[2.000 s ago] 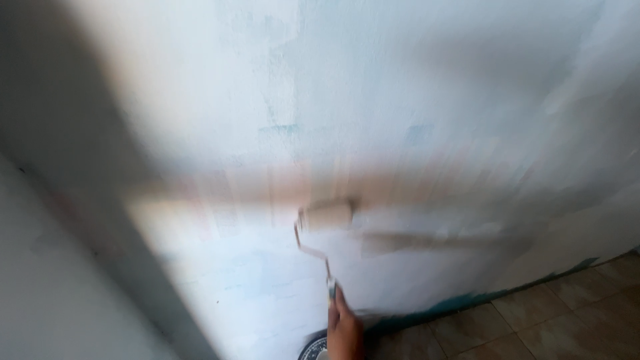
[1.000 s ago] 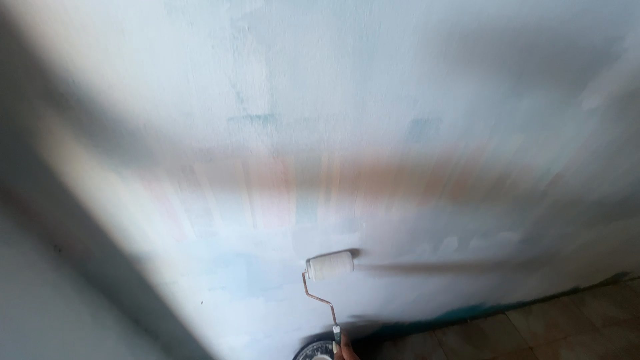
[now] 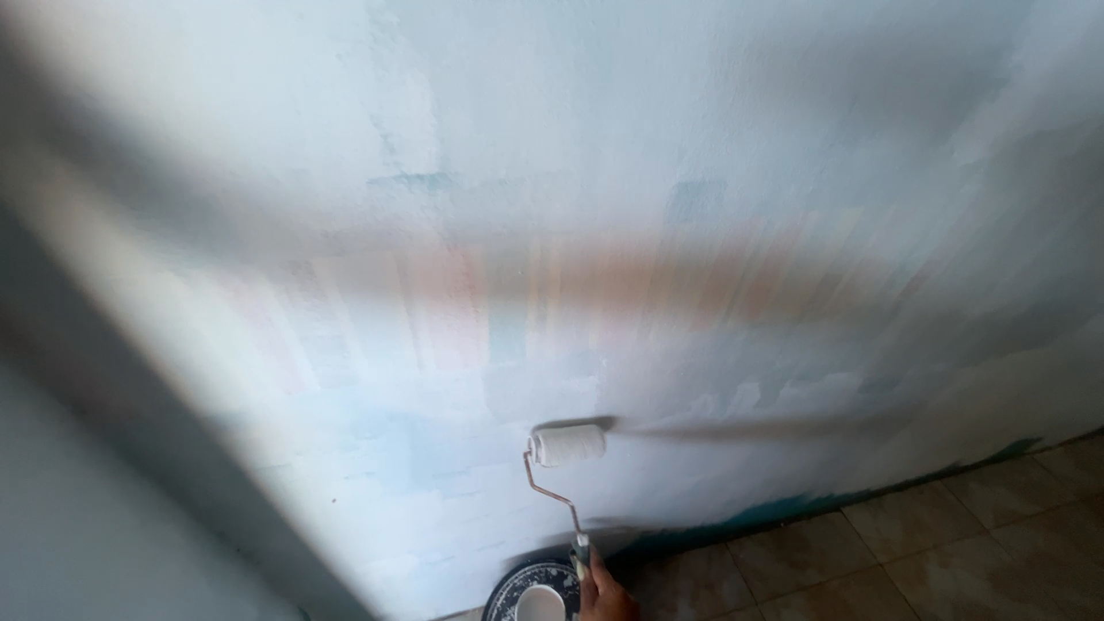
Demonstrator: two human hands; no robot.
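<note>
My right hand [image 3: 606, 593], at the bottom of the view, is closed around the handle of a small paint roller [image 3: 569, 444]. The white roller sleeve lies against the lower part of a wall [image 3: 414, 483], its bent wire frame running down to the handle. Thin whitish paint covers the wall, with faded orange, pink and green stripes showing through. Just left of the hand, a white cup or small container [image 3: 541, 604] stands on a dark, paint-spattered round lid or bucket top [image 3: 509, 586]. My left hand is out of view.
A tiled floor [image 3: 931, 535] meets the wall at the lower right, where a dark teal unpainted strip [image 3: 768, 515] runs along the base. On the left, a grey wall edge or post [image 3: 164, 414] slants down. Broad shadows cross the wall.
The roller was higher on the wall, against the lower edge of the stripes, two seconds ago; it has moved down. More of the hand shows now than one second ago.
</note>
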